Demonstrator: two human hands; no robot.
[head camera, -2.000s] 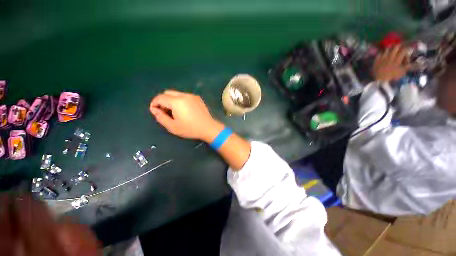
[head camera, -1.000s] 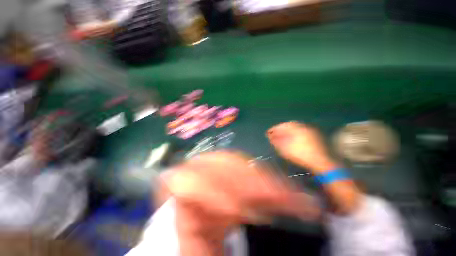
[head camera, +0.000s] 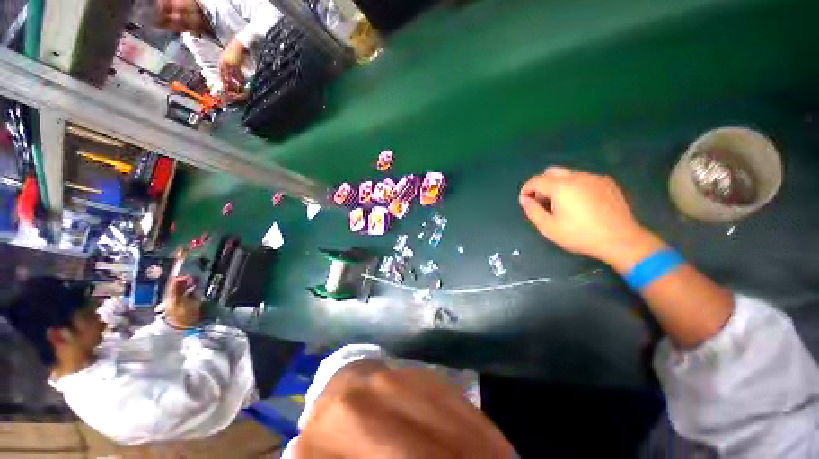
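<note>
My right hand (head camera: 579, 213), with a blue wristband (head camera: 654, 268), rests on the green mat with its fingers curled in. Nothing shows in it; its underside is hidden. My left hand (head camera: 400, 417) is large, blurred and cut off by the bottom edge; its fingers cannot be made out. Between and beyond the hands lie small circuit boards (head camera: 497, 264) and silvery bits. Pink pieces with orange-yellow pictures (head camera: 432, 188) lie grouped behind them. A solder spool (head camera: 336, 273) stands to the left, with solder wire (head camera: 485, 288) running rightward toward my right wrist.
A cream tub (head camera: 754, 193) with silvery bits stands right of my right hand. A metal post (head camera: 242, 168) crosses the upper left, near white scraps (head camera: 273, 236). A person in white (head camera: 162, 376) sits at left; another (head camera: 235, 54) works beyond black trays (head camera: 286, 90).
The view has swung left and sharpened, bringing the spool and the people at left into view. My right hand keeps its curled pose on the mat. My left hand sits lower in the picture.
</note>
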